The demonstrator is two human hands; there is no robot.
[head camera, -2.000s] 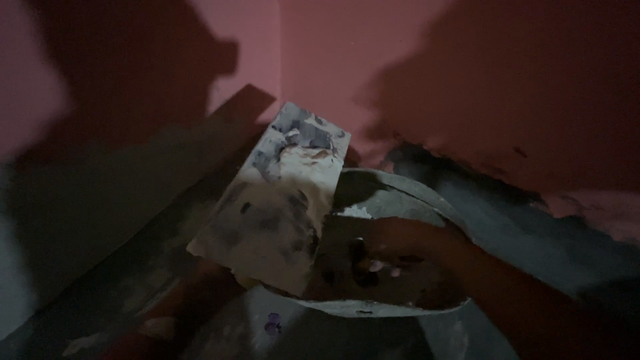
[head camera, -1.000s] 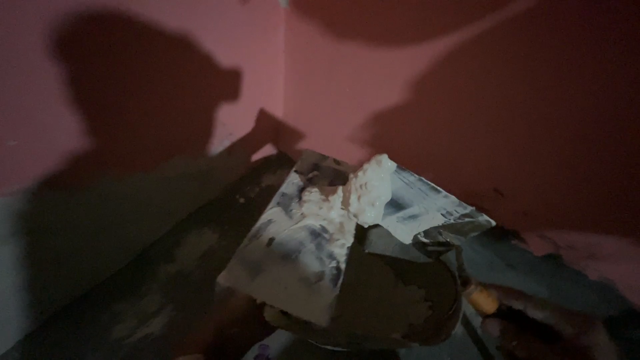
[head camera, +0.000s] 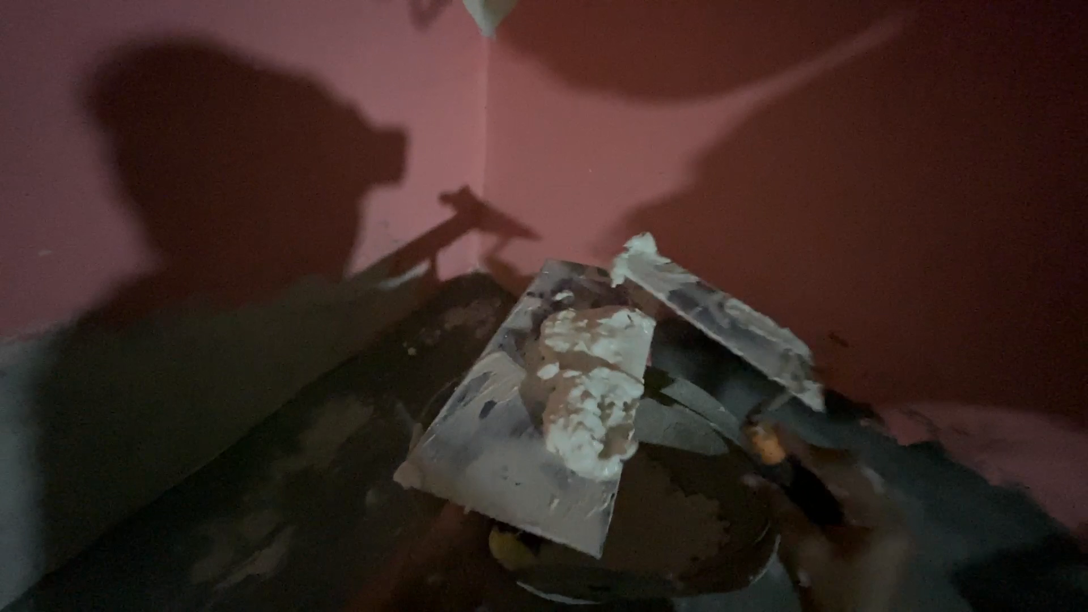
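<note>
My left hand [head camera: 450, 544], dim and mostly hidden under the plate, holds a flat metal plastering trowel [head camera: 510, 425] from below. A thick mound of pale wet plaster [head camera: 595, 391] lies on the plate's right half. My right hand [head camera: 837, 510], dark and blurred, grips the handle of a second metal trowel [head camera: 722, 319], whose blade is smeared with plaster and has a lump at its upper left tip. That blade is raised just right of the first plate. Below both tools sits a round bucket [head camera: 769, 557] with plaster inside, partly covered by the left plate.
Pink walls [head camera: 586, 161] meet in a corner ahead, with rough grey lower parts. Shadows of a head and tools fall on them. A dark stained surface [head camera: 280, 459] lies at lower left. A pale object [head camera: 490, 13] shows at the top edge.
My right hand was in the bucket two seconds ago; it then showed with the second trowel against the left plate. Now that blade is raised, and a larger plaster mound lies on the plate.
</note>
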